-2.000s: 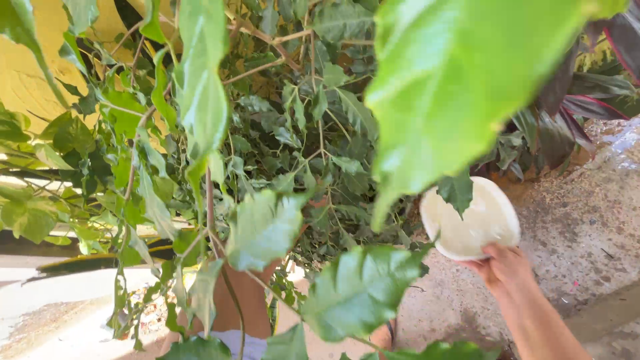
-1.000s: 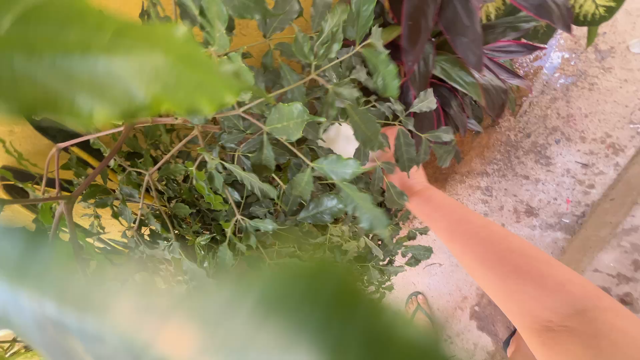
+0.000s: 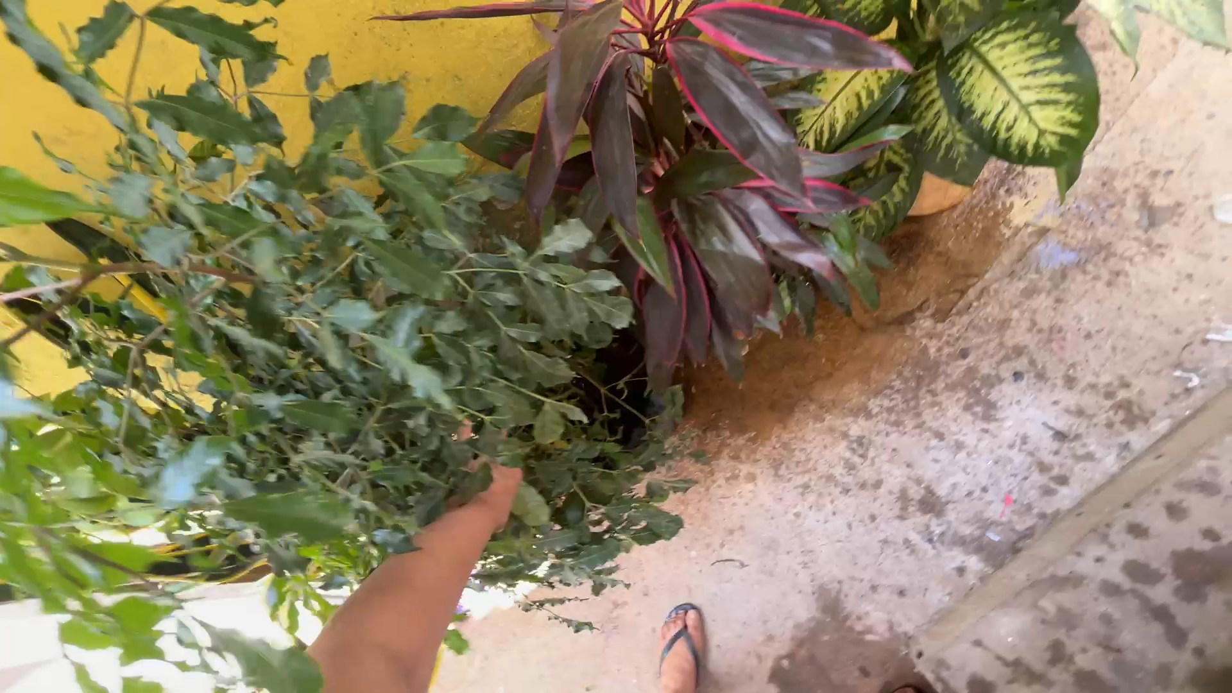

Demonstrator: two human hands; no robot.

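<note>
My left hand reaches into a bushy green shrub, with the forearm rising from the lower left. Leaves cover most of its fingers, so what they touch or hold cannot be made out. Only the wrist, the back of the hand and a bit of finger show between the leaves. My right hand is outside the view, and the white dish from the earlier frames is not visible.
Beside the shrub grow a dark, pink-edged cordyline and a variegated dieffenbachia. Behind stands a yellow wall. A sandalled foot rests on the stained concrete floor.
My right hand, which held a white dish and then reached among the leaves, has left the view. My left arm now shows in the shrub. The view has shifted considerably.
</note>
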